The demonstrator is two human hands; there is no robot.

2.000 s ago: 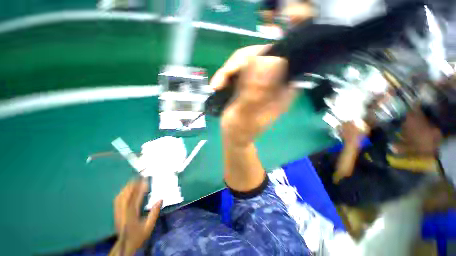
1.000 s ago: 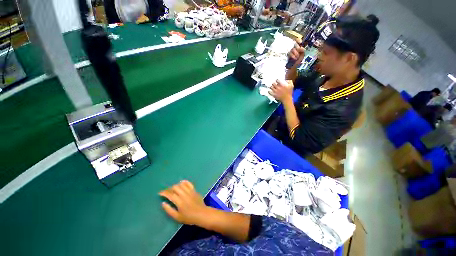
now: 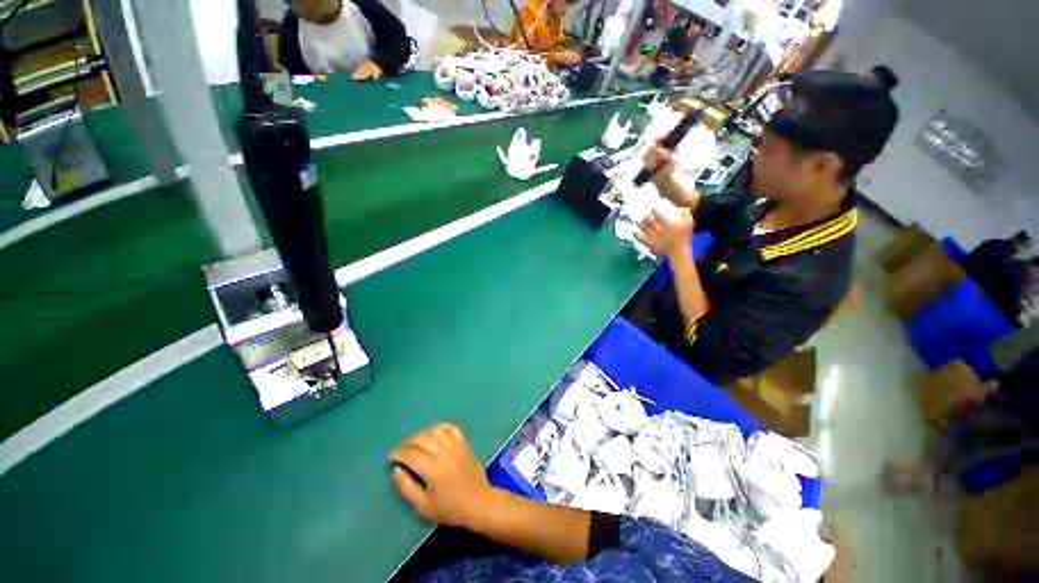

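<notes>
My right hand [image 3: 444,473] rests low over the green bench top [image 3: 456,330], near its front edge, reaching in from the lower right. Its fingers are curled together. A small dark patch shows at the fingertips; I cannot tell if it is a held thing or a gap. My left hand is out of the picture. The black electric screwdriver [image 3: 285,216] hangs with its tip over the silver-grey screw feeder [image 3: 302,370], left of my hand. A blue bin [image 3: 661,370], heaped with white parts [image 3: 672,456], stands at the bench edge, right of my hand.
A person [image 3: 775,239] at the right holds a dark tool over white parts, beside a black box [image 3: 587,188]. A white unit with antennas [image 3: 523,154] stands on the darker green belt [image 3: 422,177]. A white pile [image 3: 501,80] lies across the belt. A post [image 3: 199,148] rises behind the feeder.
The earliest frame shows my left hand at a white housing and my right hand on the screwdriver; both holds are gone from view. Since one second ago, my right fingers have curled closer. The view has shifted.
</notes>
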